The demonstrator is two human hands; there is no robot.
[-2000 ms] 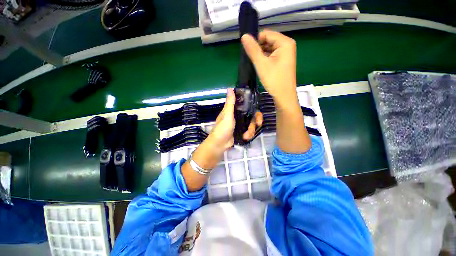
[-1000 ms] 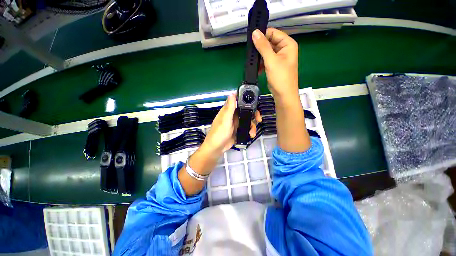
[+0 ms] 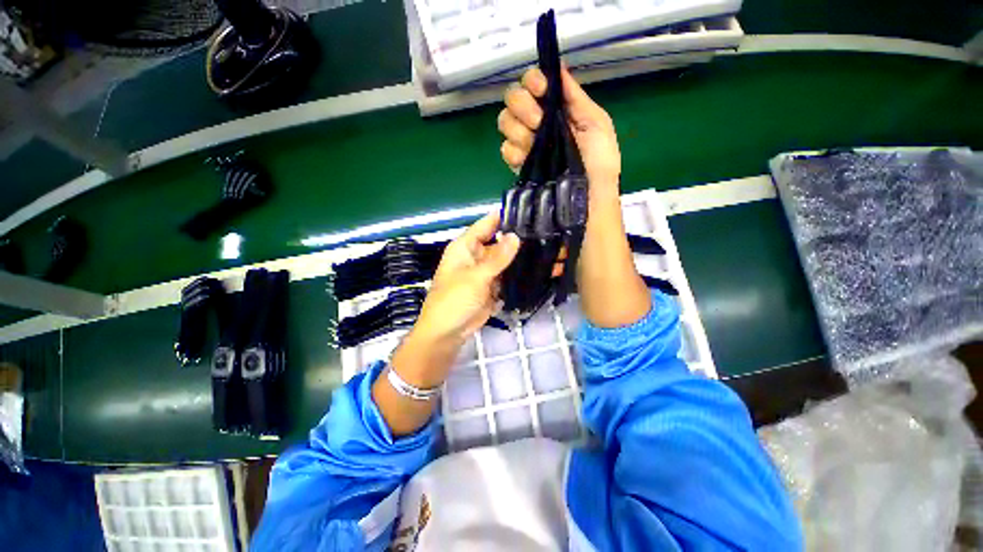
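Observation:
A bunch of black smartwatches (image 3: 545, 207) is held upright above the tray, with several cases side by side and the straps gathered. My left hand (image 3: 464, 286) holds the bunch at the cases and lower straps. My right hand (image 3: 587, 129) grips the upper straps, whose tips stick up above the fingers. The white compartment tray (image 3: 507, 377) lies below on the green ledge. Two rows of watches (image 3: 388, 272) lie across its far part, partly hidden by my hands and the bunch. Its near cells hold nothing.
Set-aside watches (image 3: 246, 356) lie on the ledge left of the tray. The conveyor belt (image 3: 356, 173) carries small bunches (image 3: 234, 192). White trays (image 3: 582, 54) are stacked beyond. Bubble wrap (image 3: 884, 248) covers a tray at right, above crumpled clear plastic (image 3: 884, 464). A spare tray (image 3: 167, 512) is low left.
The bunch has turned from showing one case's sensor back to showing several case edges side by side. My right hand's fingers now wrap around the straps. A bunch on the belt has shifted slightly right.

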